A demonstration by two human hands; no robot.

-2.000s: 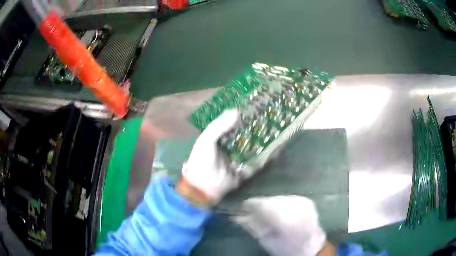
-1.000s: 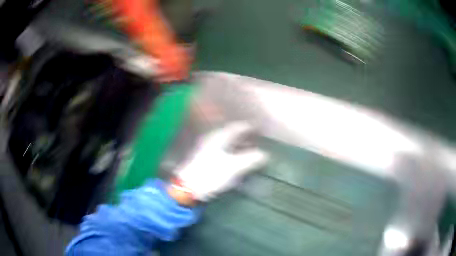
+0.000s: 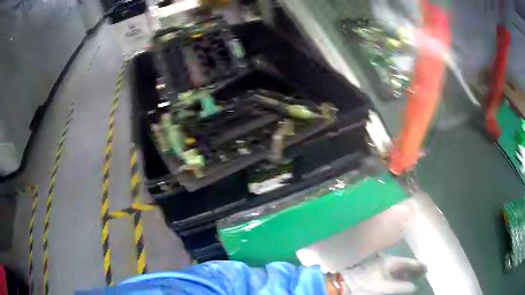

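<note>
My left hand (image 3: pixel 383 278), in a white glove with a red cuff edge and a blue sleeve, is at the bottom edge over the bench's metal border. It is blurred, its fingers look loosely apart, and I see nothing in it. My right hand is out of the picture. A large black tote (image 3: pixel 322 154) lies ahead and to the left of my left hand, not touched by it. In it is a black soldering carrier (image 3: pixel 230 164) with pale green and silvery parts around its rim. Another black carrier (image 3: pixel 201 57) lies farther back.
A green strip (image 3: pixel 311 216) lies between the tote and the metal bench edge (image 3: pixel 443 242). An orange-wrapped post (image 3: pixel 423 98) stands right of the tote. Circuit boards (image 3: pixel 383 55) (image 3: pixel 515 230) lie beyond and right on dark green surfaces. Yellow-black floor tape (image 3: pixel 108 190) runs at left.
The view has swung left to the tote. The board held two seconds ago is no longer in my left hand. My right hand has left the picture.
</note>
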